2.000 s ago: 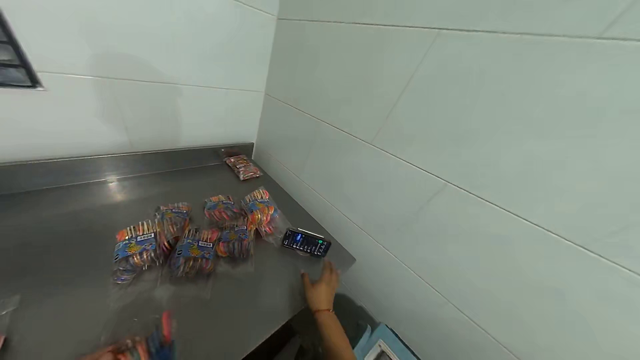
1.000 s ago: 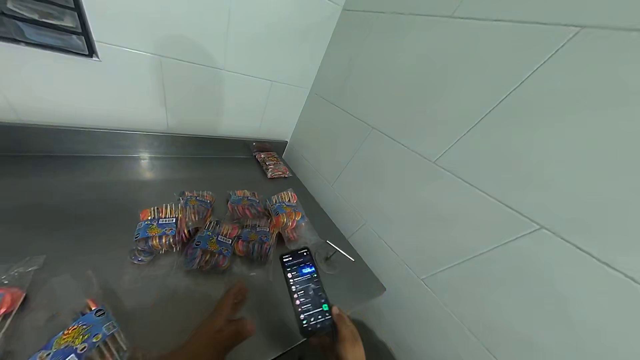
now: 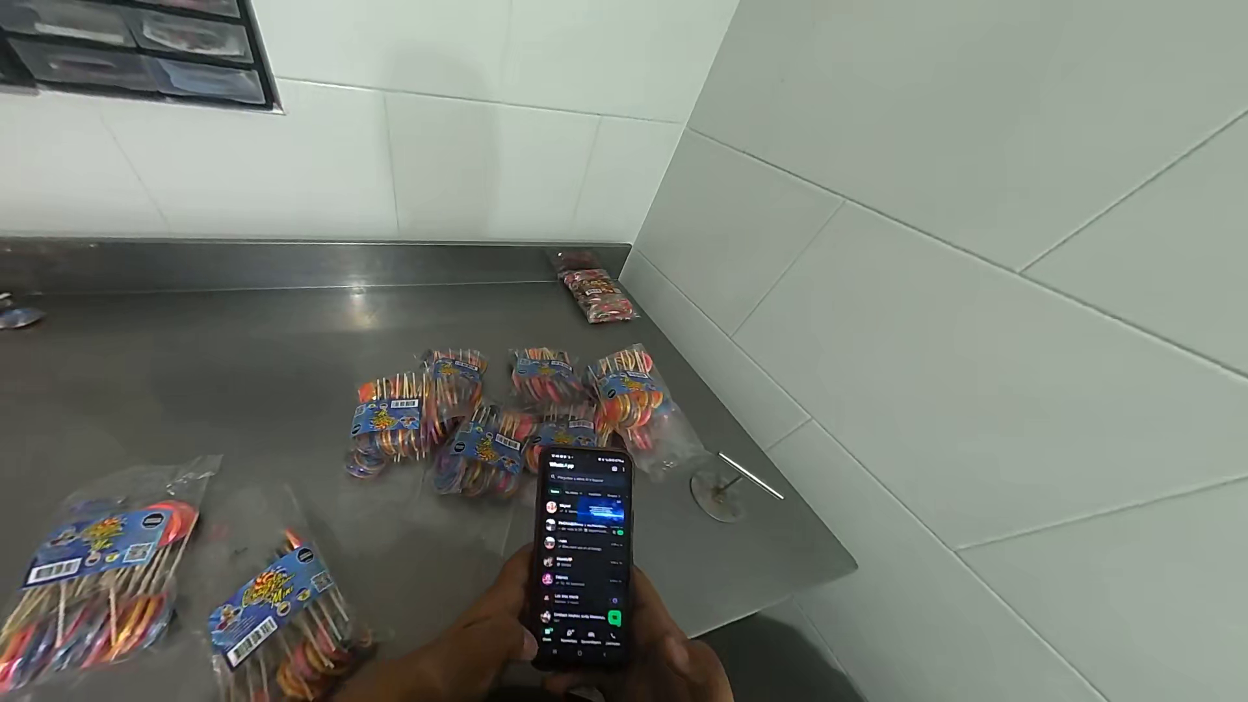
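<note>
A smartphone [image 3: 583, 556] with a lit dark screen stands out above the steel counter, held at its lower part. My left hand [image 3: 487, 629] grips its left edge, thumb near the bottom corner. My right hand [image 3: 673, 643] wraps its right edge and lower back, partly hidden behind it. Just beyond the phone lie several clear bags of wrapped lollipops with blue labels, among them one bag [image 3: 390, 419] at the left and another [image 3: 629, 390] at the right. Nearer me, a lollipop bag [image 3: 278, 604] lies left of my left hand, and a larger one [image 3: 102, 575] lies farther left.
On the steel counter [image 3: 244, 380], a phone stand or similar piece with a round base and metal rod [image 3: 721, 492] is right of the phone. A reddish packet [image 3: 597, 292] lies in the back corner. Tiled walls [image 3: 926, 322] bound the counter; small drawers [image 3: 146, 54] are upper left.
The phone lay on the counter two seconds ago; my right hand had it a second ago. My left hand has since moved onto its left side. The view has shifted.
</note>
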